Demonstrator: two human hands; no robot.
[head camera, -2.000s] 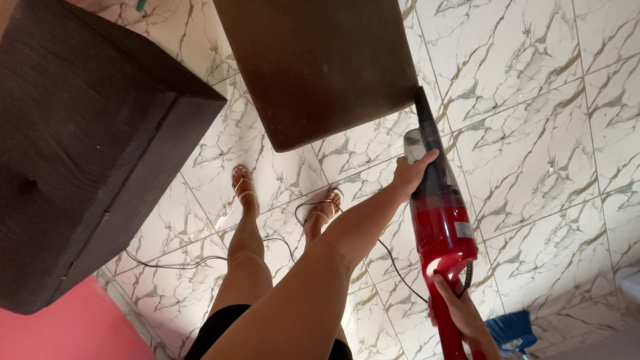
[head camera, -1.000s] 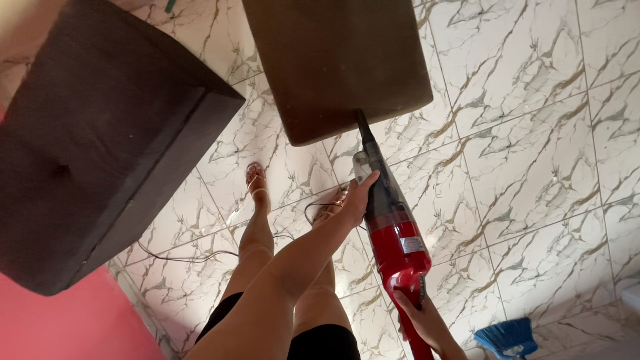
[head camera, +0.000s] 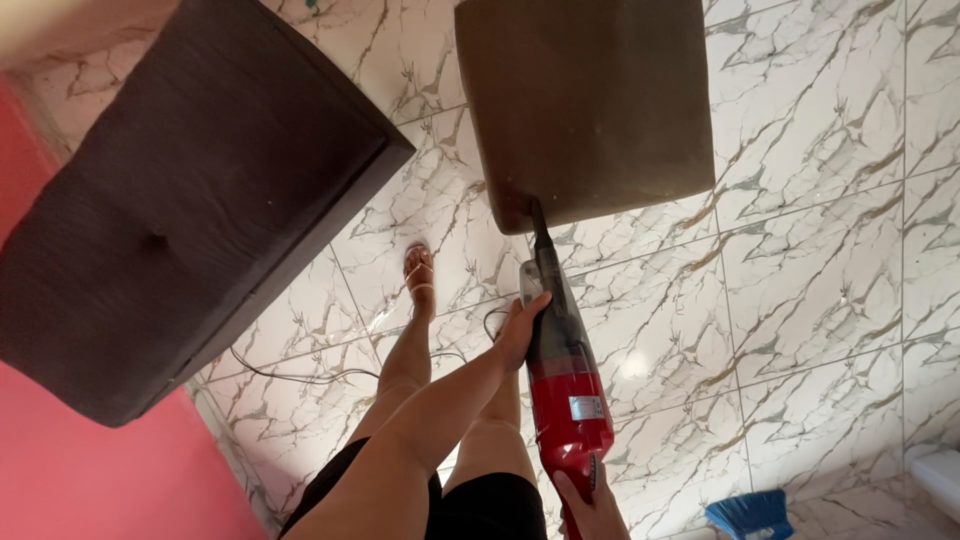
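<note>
A red and black handheld vacuum cleaner (head camera: 571, 409) lies diagonally in both hands. My left hand (head camera: 520, 330) grips its dark, partly clear front section from the left side. Lower down, my right hand (head camera: 589, 506) is wrapped around the red rear handle, near the bottom edge of the view. The narrow black crevice nozzle (head camera: 540, 225) touches the brown upholstered cushion (head camera: 592, 105) close to its lower left corner. Part of my left hand's fingers is hidden behind the vacuum body.
A dark upholstered seat (head camera: 180, 187) with a tufted dimple stands at the left, by a pink wall (head camera: 97, 457). A black cord (head camera: 300, 377) runs over the marble-patterned floor tiles (head camera: 817, 270) behind my legs. Blue broom bristles (head camera: 752, 515) show at lower right.
The nozzle has moved left along the cushion's lower edge, from its right corner to near its left corner. Both hands have kept their hold on the vacuum cleaner.
</note>
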